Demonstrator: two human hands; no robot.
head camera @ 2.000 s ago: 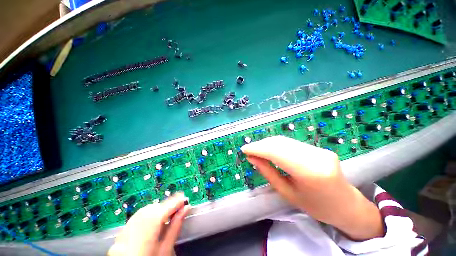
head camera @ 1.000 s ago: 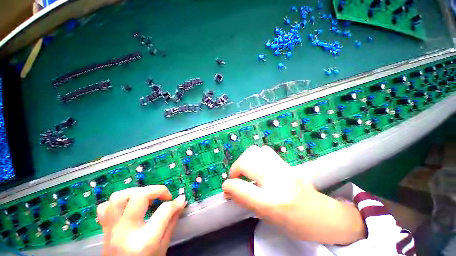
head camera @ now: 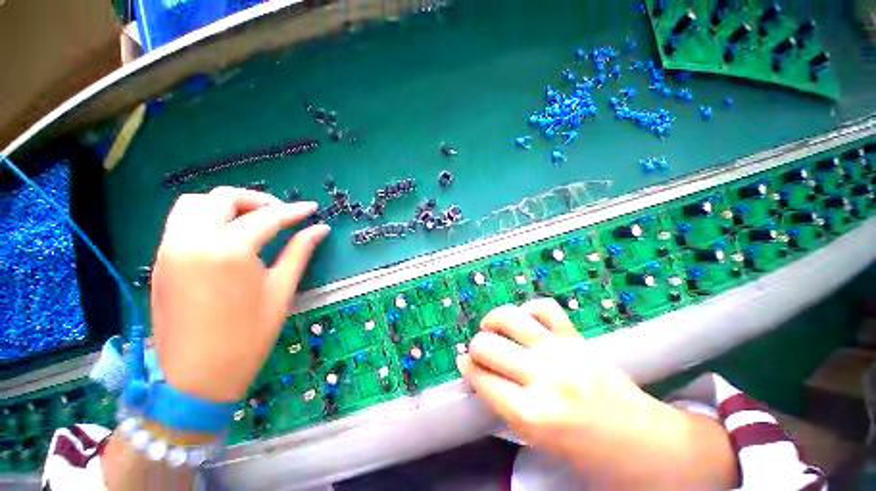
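My left hand [head camera: 226, 278], with a blue wrist strap [head camera: 187, 405] and a bead bracelet, is over the green bench at the small black components [head camera: 384, 230]. Its thumb and forefinger are slightly apart beside the nearest parts; whether a part is between them cannot be told. My right hand [head camera: 538, 369] rests at the near edge of the green circuit board panels [head camera: 423, 331], fingers bent down and close together. Its fingertips are over the boards, and what they hold, if anything, is hidden.
Loose blue components [head camera: 567, 107] lie at the right of the bench. A separate green board [head camera: 744, 48] is at the upper right. A black tray of blue parts [head camera: 38, 259] is at the left. A pale rail [head camera: 384, 268] and a clear strip [head camera: 543, 203] lie behind the boards.
My left hand has moved from the boards up and forward to the black components. My right hand has stayed at the near board edge, slightly shifted. The view has shifted too, showing the tray again.
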